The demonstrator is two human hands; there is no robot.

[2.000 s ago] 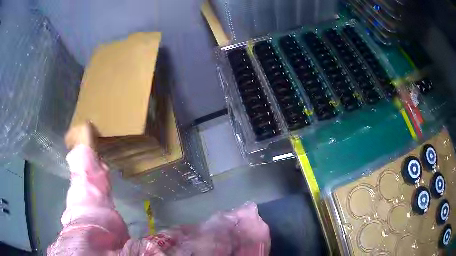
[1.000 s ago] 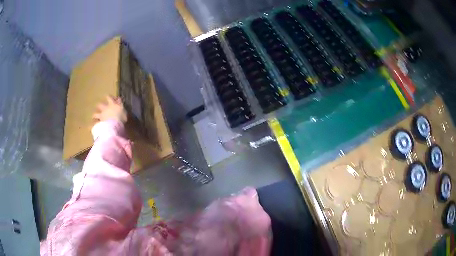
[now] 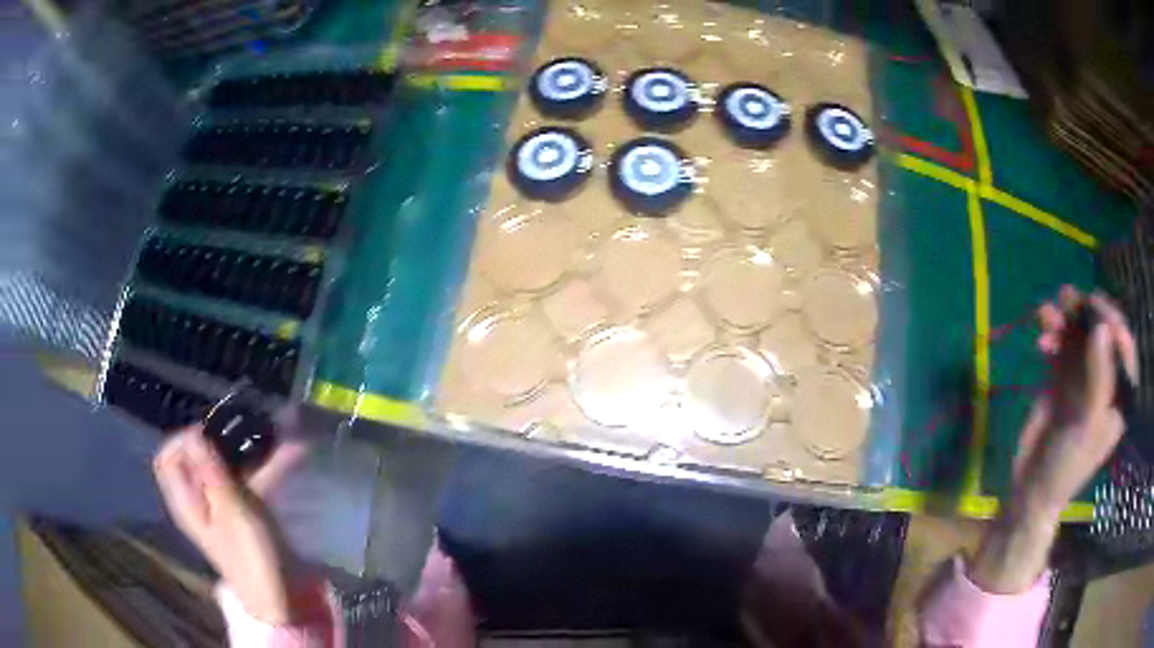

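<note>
My left hand (image 3: 215,487) is at the lower left, at the near corner of the slotted tray, and holds a black loudspeaker driver (image 3: 241,428) with its dark face up. My right hand (image 3: 1073,392) is at the right over the green mat, its fingers closed around a thick black stick that looks like the test probe (image 3: 1091,327). The round-pocket tray (image 3: 538,260) lies in the middle, brown from the cardboard beneath. Several drivers with pale rings (image 3: 649,171) sit in its far wells. The probe's tips cannot be made out.
The slotted tray (image 3: 228,260) at the left holds rows of black drivers on edge. Thin red wires trail on the green mat (image 3: 934,329) at the right. A white slip (image 3: 974,48) and a brown stack (image 3: 1104,108) are at the far right. Clear stacked trays (image 3: 63,272) stand at the left edge.
The view has turned from the carton at the left to the bench. My left hand has left the cardboard and now holds a driver. My right hand has come into view with the black stick.
</note>
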